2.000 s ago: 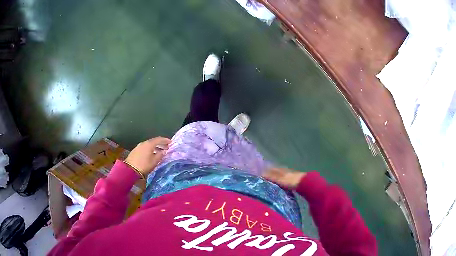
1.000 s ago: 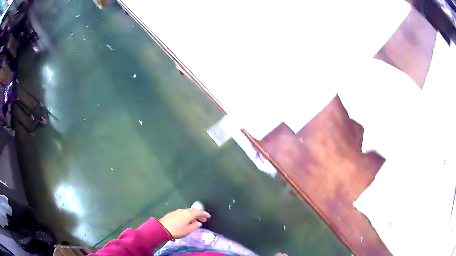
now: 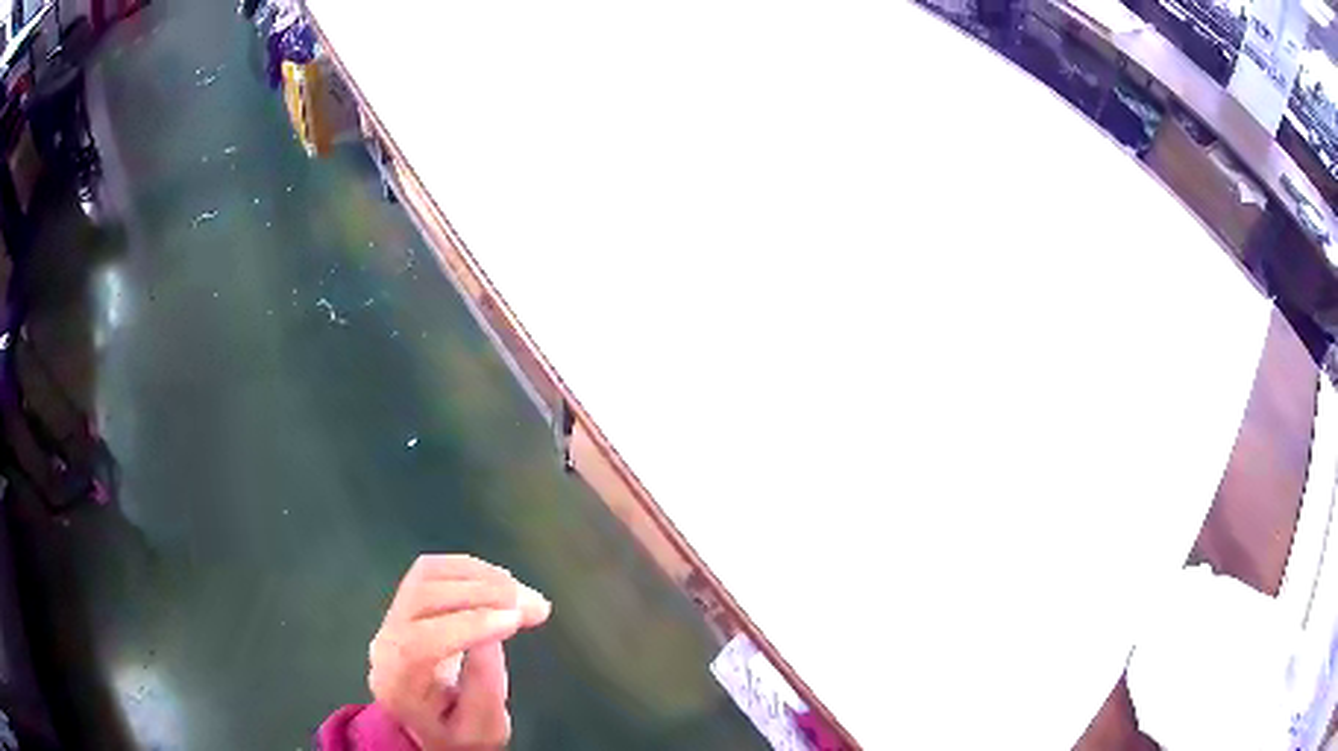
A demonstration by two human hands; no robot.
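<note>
My left hand (image 3: pixel 455 646) is at the bottom of the view, raised over the green floor to the left of the table. Its fingers are bent and held close to each other, and no object shows in it. My right hand is out of the picture. A broad white covering (image 3: pixel 822 338) lies over the long table in front of me. It is overexposed, so I cannot tell paper from cloth, and no print shows on it.
The table's brown edge (image 3: pixel 492 301) runs diagonally from upper left to lower centre. Bare brown tabletop (image 3: pixel 1262 455) shows at the right, beside a white bunched piece (image 3: pixel 1211 660). A yellow item (image 3: pixel 305 106) stands by the table's far end. Green floor (image 3: pixel 250 440) lies left.
The view has swung from my body and the floor to along the table. My left hand has moved from my clothing to over the floor. My right hand has left the picture.
</note>
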